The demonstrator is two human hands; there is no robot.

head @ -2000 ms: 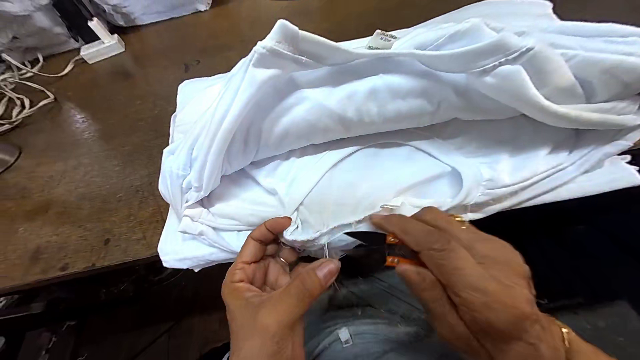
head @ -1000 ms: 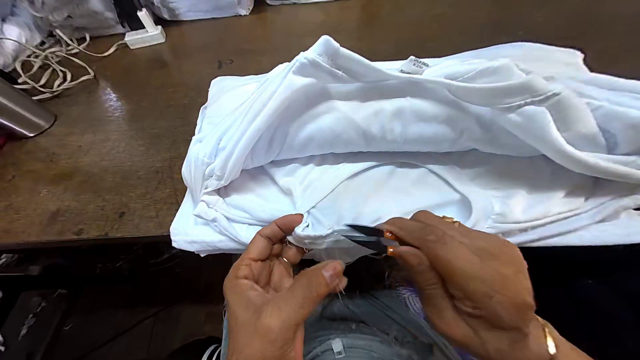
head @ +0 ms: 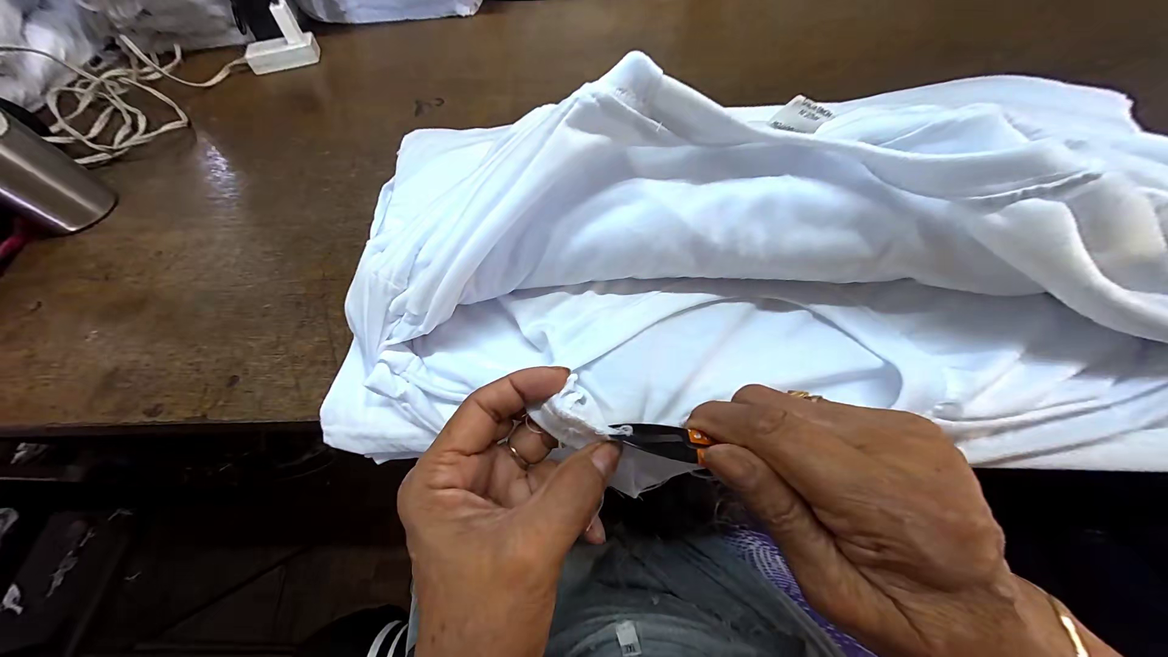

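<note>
White knit garments [head: 693,228] lie piled along the front edge of the wooden table. My left hand [head: 511,493], with a ring on one finger, pinches the seamed edge of the white fabric [head: 575,415] between fingers and thumb. From the right, my right hand [head: 849,493] grips small thread snips [head: 662,441] with dark blades and orange parts. The blade tips touch the seam beside my left thumb, and the blades look nearly closed. My right palm and fingers hide most of the snips' handle.
A white plug adapter [head: 283,52] with a tangled cord [head: 119,100] lies at the back left of the wooden table [head: 182,301]. A metal bottle [head: 50,173] lies at the left edge. White bundles [head: 182,23] stand behind. Grey cloth [head: 630,593] shows below my hands.
One second ago the snips' blades were spread apart near the seam; now they are nearly together at it. My left thumb has come up against the fabric edge.
</note>
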